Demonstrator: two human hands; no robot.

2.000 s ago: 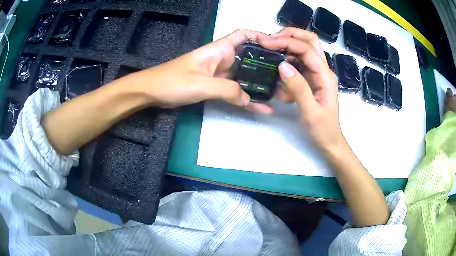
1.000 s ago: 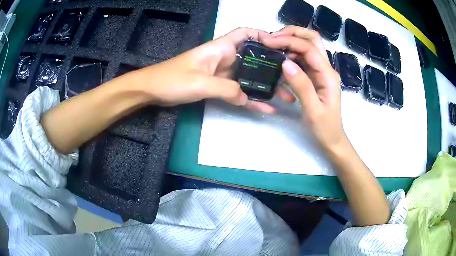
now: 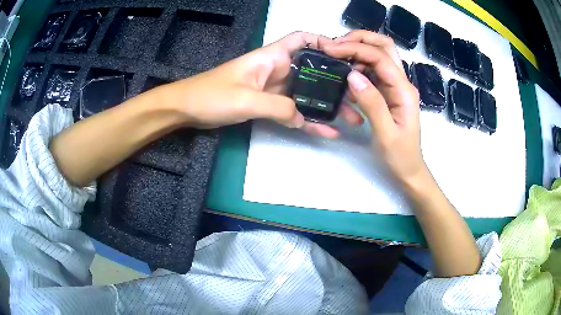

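Observation:
A black square smartwatch body (image 3: pixel 320 86) without a strap is held above the white foam sheet (image 3: pixel 320 175). Its screen shows green text lines and two grey buttons at the bottom. My left hand (image 3: pixel 261 86) grips its left side, with the thumb near the lower left corner. My right hand (image 3: pixel 384 101) grips its right side, with the thumb at the upper right edge of the screen. The fingertips behind the watch are partly hidden. Several dark watches (image 3: pixel 429 86) lie in two rows on the sheet, screens off.
A black foam tray (image 3: pixel 190 237) with square pockets is at the left, partly under my left forearm; some pockets hold film-wrapped watches (image 3: pixel 82 29). A yellow rail (image 3: pixel 492 26) runs at the upper right. A person's yellow-green sleeve (image 3: pixel 532 246) is at the right edge.
The screen's bottom buttons look greyer than two seconds ago. Both hands have barely moved. At the right edge, the other person's hand has left view and dark items on a white surface now show.

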